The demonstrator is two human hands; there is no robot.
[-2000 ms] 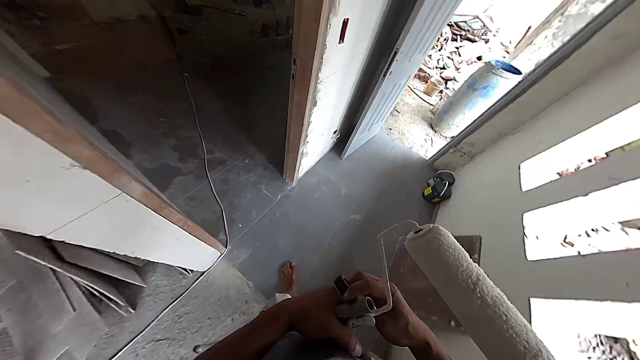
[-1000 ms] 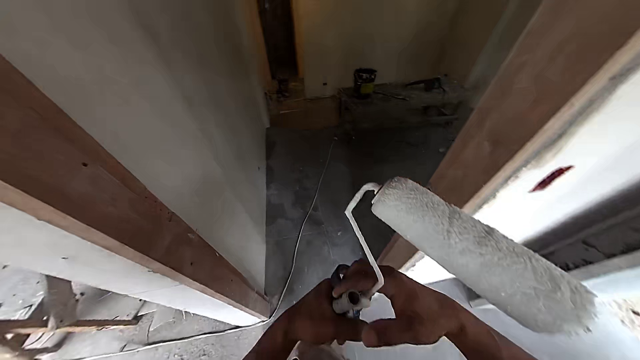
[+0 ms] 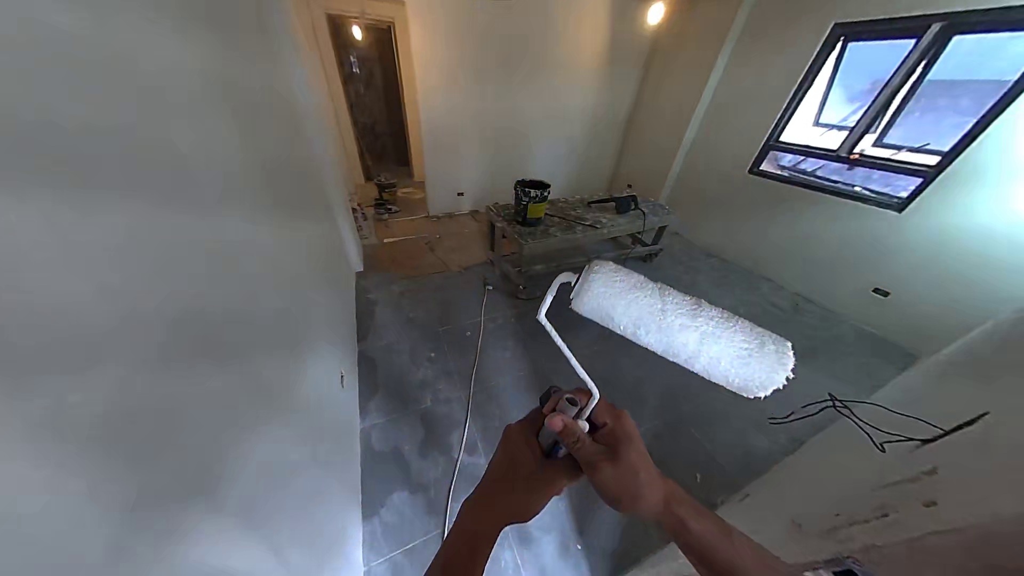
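Observation:
A paint roller with a white fluffy sleeve (image 3: 684,330) and a bent, paint-coated wire frame (image 3: 566,346) is held up in front of me. My left hand (image 3: 524,462) is closed around its handle end, by a grey tube-like piece (image 3: 566,406). Beside it, touching, my right hand (image 3: 620,456) grips the same handle, thumb near the foot of the wire frame. The sleeve extends to the right of both hands, above the floor. My fingers hide most of the handle.
A low paint-spattered bench (image 3: 572,228) bears a black bucket (image 3: 531,202) and a dark power tool (image 3: 624,203). A cable (image 3: 472,400) runs along the tiled floor. Plain walls flank me; black wires (image 3: 872,424) stick out at right. Beyond are a doorway (image 3: 372,96) and a window (image 3: 864,108).
The view has moved from outside the doorway into the room, so the bench and window now show plainly. Both hands still hold the roller.

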